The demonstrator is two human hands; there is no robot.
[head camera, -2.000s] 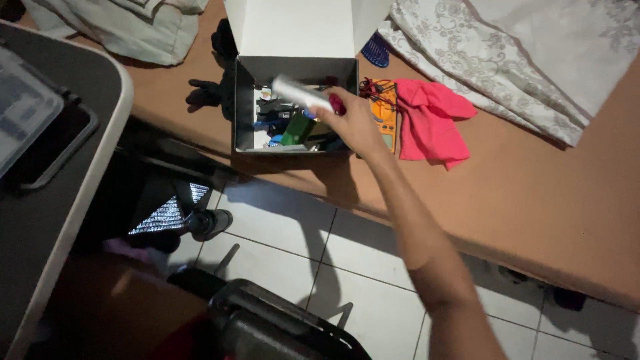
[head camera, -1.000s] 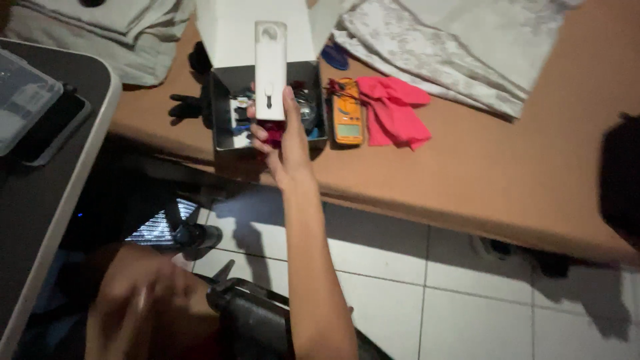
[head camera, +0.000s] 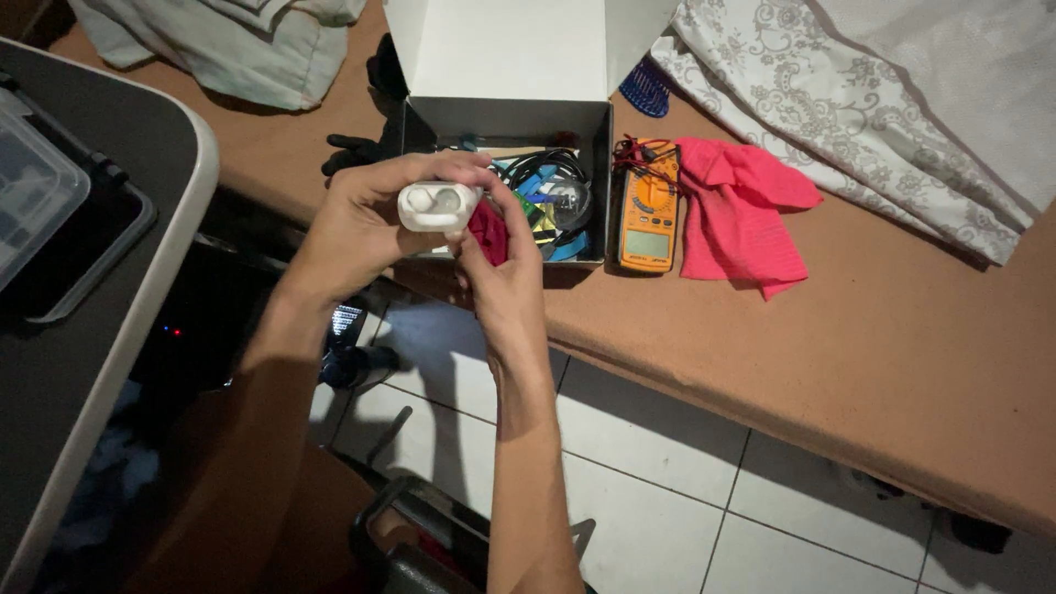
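Observation:
My left hand (head camera: 355, 223) grips a white plastic device (head camera: 437, 208), whose end with a round recess faces the camera. My right hand (head camera: 507, 268) touches the device's lower right side and holds a dark red cloth-like thing (head camera: 488, 233) beside it. Both hands are over the near left part of an open black box (head camera: 604, 181) with a white inner lid (head camera: 511, 49). Inside the box lie a coiled black cable (head camera: 540, 165), a clear round plastic item (head camera: 571, 205) and blue and green pieces. The hands hide the box's near left corner.
An orange multimeter (head camera: 648, 223) with red leads lies right of the box, beside a pink cloth (head camera: 742, 214). Behind are a blue comb-like item (head camera: 645, 89) and patterned fabric (head camera: 808, 91). A black glove (head camera: 363, 153) lies left. A white-edged table (head camera: 206, 148) and black chair (head camera: 421, 528) are nearer.
My left hand has come up from the lower left and taken hold of the white device. The device, earlier held upright in my right hand alone, now has its end toward the camera.

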